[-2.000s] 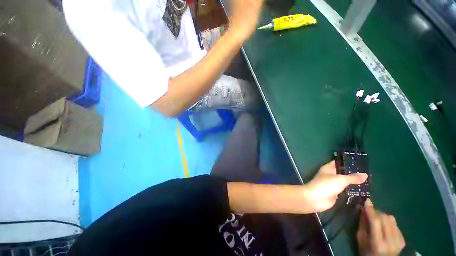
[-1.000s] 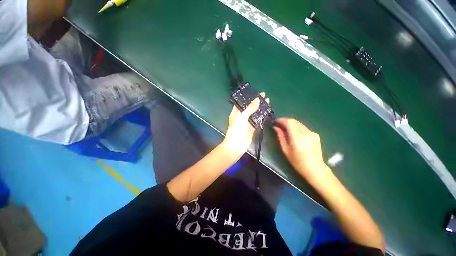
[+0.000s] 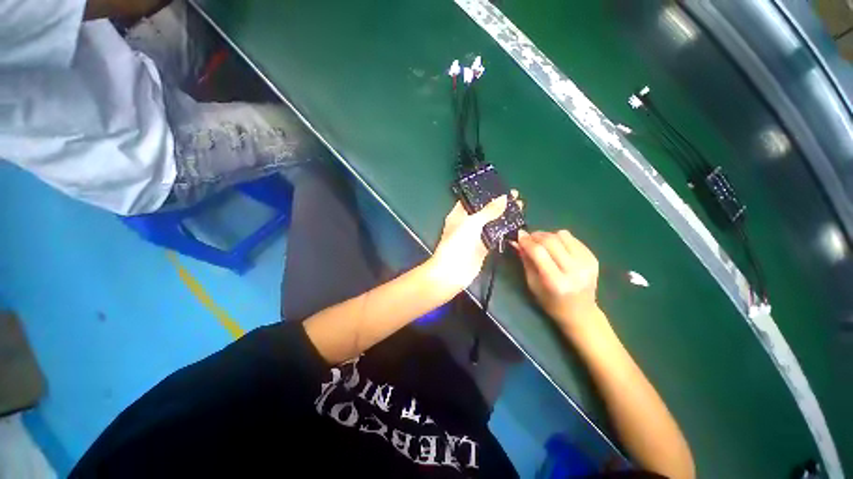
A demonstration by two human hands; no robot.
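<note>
A black circuit board module [image 3: 483, 186] dotted with small white points lies at the bench's near side. My left hand [image 3: 460, 245] holds it, thumb on top. Black wire leads [image 3: 468, 122] run from its far end to white plug ends [image 3: 466, 70] on the green bench. A black cable with a dark plug [image 3: 475, 348] hangs from its near end over the bench edge. My right hand [image 3: 561, 271] has its fingertips at the module's near right corner. Whether they pinch a wire there is too small to tell.
The green bench [image 3: 374, 103] has a scuffed pale strip [image 3: 599, 131]. Beyond it lies another module [image 3: 725, 195] with wires spread. A small white piece [image 3: 638, 279] lies right of my right hand. A person in white [image 3: 84, 122] is at the left, near a blue stool [image 3: 229, 229].
The view has swung, and the yellow tube has left it. My right fingertips, a little away from the module a second ago, are now at its near corner. My left hand still holds it.
</note>
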